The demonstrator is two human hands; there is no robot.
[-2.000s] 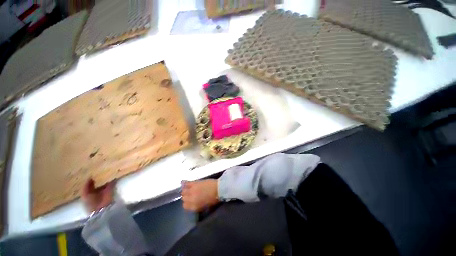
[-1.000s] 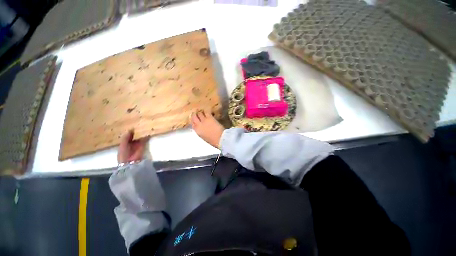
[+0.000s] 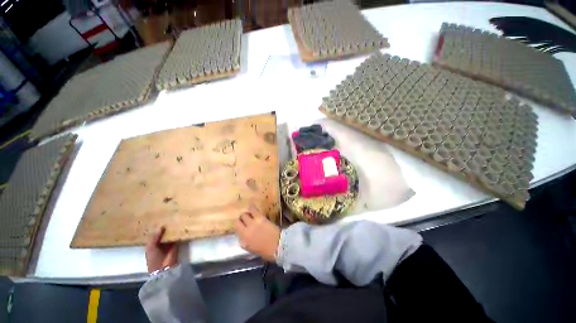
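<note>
A bare tan wooden board (image 3: 189, 176) with dark stains lies in front of me. My left hand (image 3: 162, 251) grips its front edge, thumb on top. My right hand (image 3: 258, 234) rests with bent fingers on the board near its front right corner; whether it holds anything is unclear. Beside the board's right edge is a speckled round stand (image 3: 322, 208) with a few loose tubes (image 3: 292, 188) on its left. On the stand lies a pink holder (image 3: 314, 176) with a white piece (image 3: 330, 166) on it. A dark grey cloth (image 3: 312, 137) lies behind the holder.
A large board filled with upright tubes (image 3: 436, 120) lies at right. More filled boards stand at the far right (image 3: 511, 66), far middle (image 3: 335, 28), back left (image 3: 202, 53) and left edge (image 3: 28, 195). A grey-white sheet (image 3: 379, 173) lies beside the stand.
Since two seconds ago my right hand has moved onto the board's front edge area and my left hand has taken its edge. The board has turned and sits closer to the stand. The view has shifted.
</note>
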